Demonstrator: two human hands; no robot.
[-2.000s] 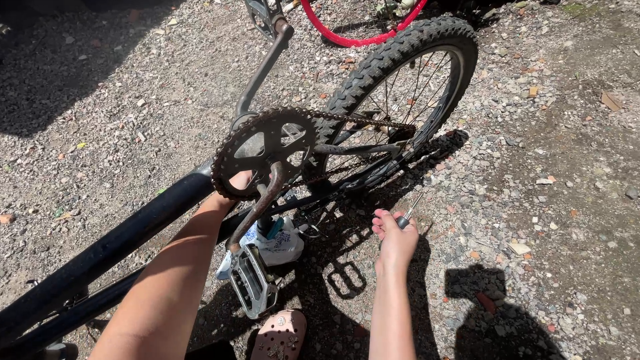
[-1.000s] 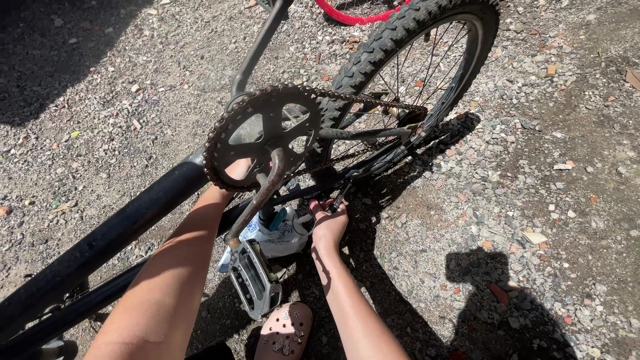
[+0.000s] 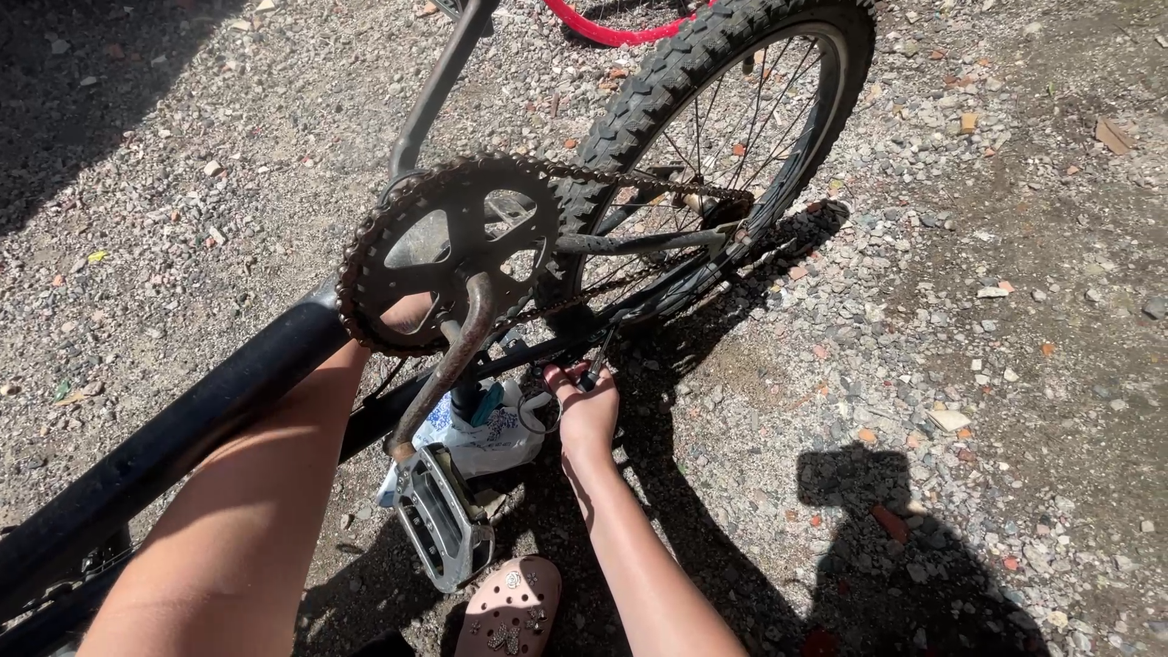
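A bicycle lies tilted on its side, its chainring (image 3: 456, 251) and rusty crank arm (image 3: 461, 365) facing up. My left hand (image 3: 411, 312) reaches under the frame tube and shows only partly through the chainring's openings; its fingers are hidden. My right hand (image 3: 589, 406) is closed around the dark handle of a slim tool (image 3: 598, 360), likely a screwdriver, whose shaft points up toward the lower frame tubes near the rear wheel. Beside this hand, a white and blue plastic bag (image 3: 488, 443) is wrapped around a part of the bicycle. The chain (image 3: 639, 178) runs to the rear hub.
The knobby rear tire (image 3: 630, 100) rises to the upper right. A platform pedal (image 3: 443, 520) hangs at the crank's end, above a pink clog (image 3: 511, 607). A red wheel rim (image 3: 607, 32) shows at the top. Gravel lies all around, with shadows at right.
My right hand has moved left with the tool, from over the sunlit gravel to beside the bag under the frame. My left hand stays behind the chainring.
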